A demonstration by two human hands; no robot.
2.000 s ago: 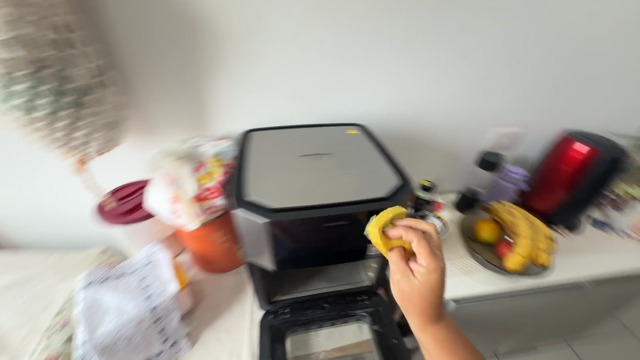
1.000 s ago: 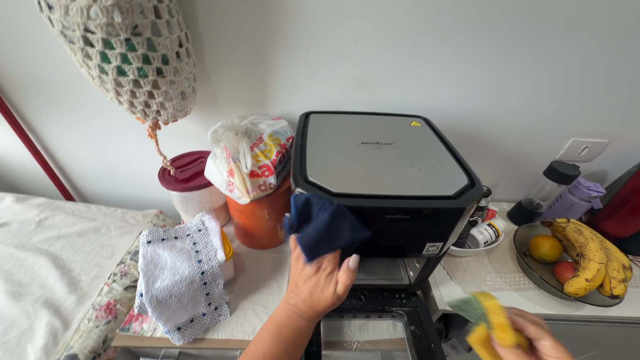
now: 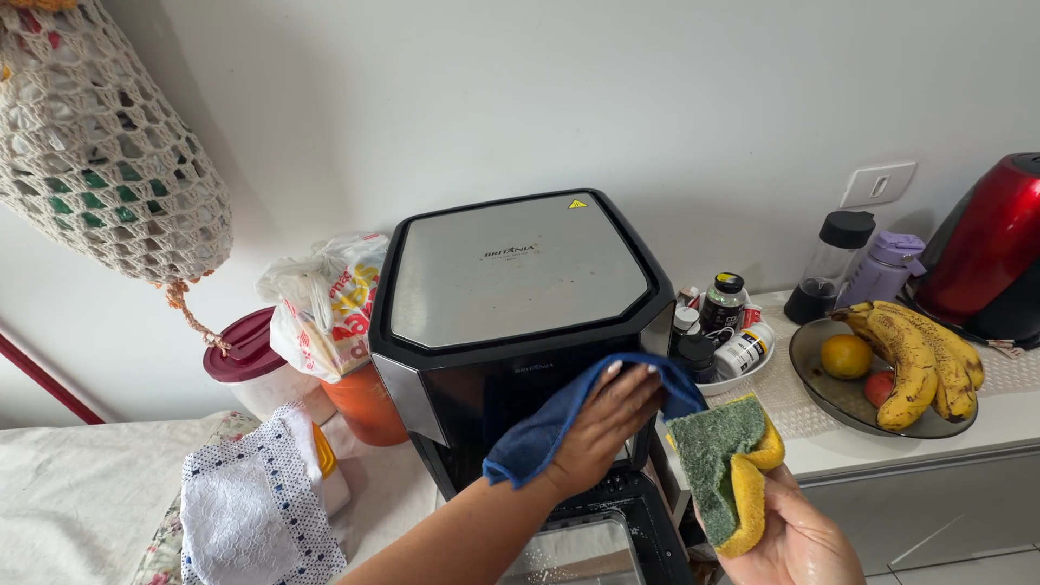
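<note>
A black Britânia air fryer oven (image 3: 520, 268) with a brushed metal top stands against the wall. My left hand (image 3: 605, 431) presses a blue cloth (image 3: 540, 431) flat against its glossy front panel, toward the right side. Below, the oven's door (image 3: 650, 520) hangs lowered, its window spotted with whitish drops or crumbs. My right hand (image 3: 796, 528) holds a green and yellow scouring sponge (image 3: 727, 471), bent at one side, in front of the counter and to the right of the door. The sponge's green side faces up.
Right of the oven are a white dish of bottles (image 3: 735, 374), a glass bowl of fruit (image 3: 886, 406), a lilac bottle (image 3: 881, 268) and a red kettle (image 3: 983, 244). At left are an orange container (image 3: 370, 406), a maroon-lidded tub (image 3: 252, 349), a white cloth (image 3: 252, 504) and a hanging crochet bag (image 3: 114, 154).
My left hand and the blue cloth have moved right across the oven's front from its upper left. Two seconds ago only one hand, holding the sponge, was in view.
</note>
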